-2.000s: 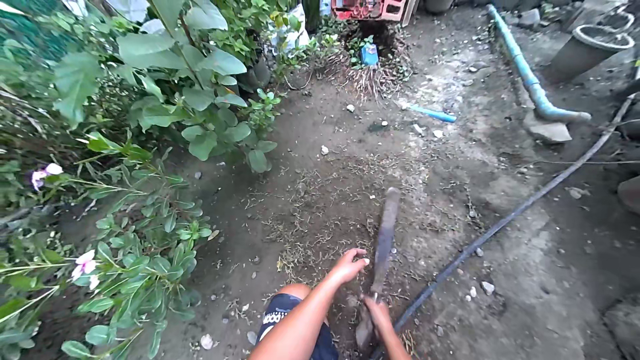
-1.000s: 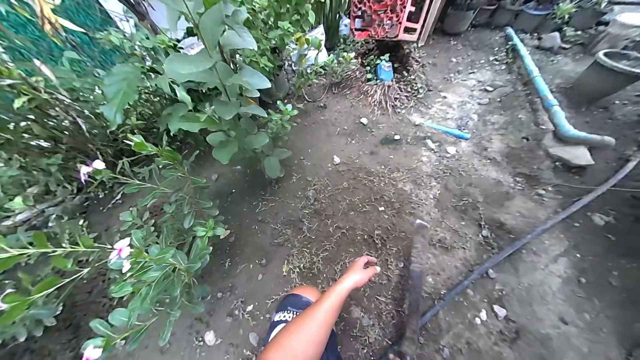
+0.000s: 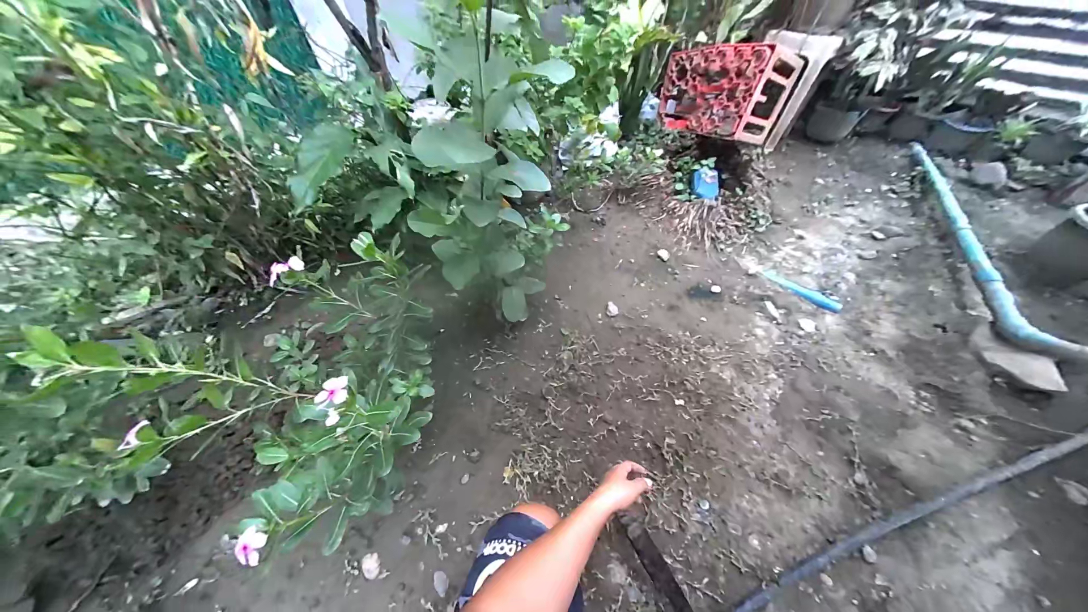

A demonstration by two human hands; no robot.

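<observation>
My left hand (image 3: 625, 486) is low over the soil near the bottom middle of the head view, its fingers curled. Something small and dark shows at the fingertips, too small to name. Just below the hand, a long, flat, dark tool or bar (image 3: 653, 561) runs down out of the bottom edge. My right hand is out of view, so its hold on that bar cannot be seen. Thin, wilted weed bits (image 3: 586, 391) lie scattered on the bare soil beyond my left hand.
Leafy plants with pink flowers (image 3: 331, 391) fill the left side. A red plastic crate (image 3: 718, 92) leans at the back. A blue pipe (image 3: 977, 255) rests at right near a flat stone (image 3: 1018, 361). A black hose (image 3: 918, 514) crosses the lower right.
My right hand, on the dark bar two seconds ago, has left the view. The bar shows less of its length, and its end is now beside my left hand. The view has tilted up.
</observation>
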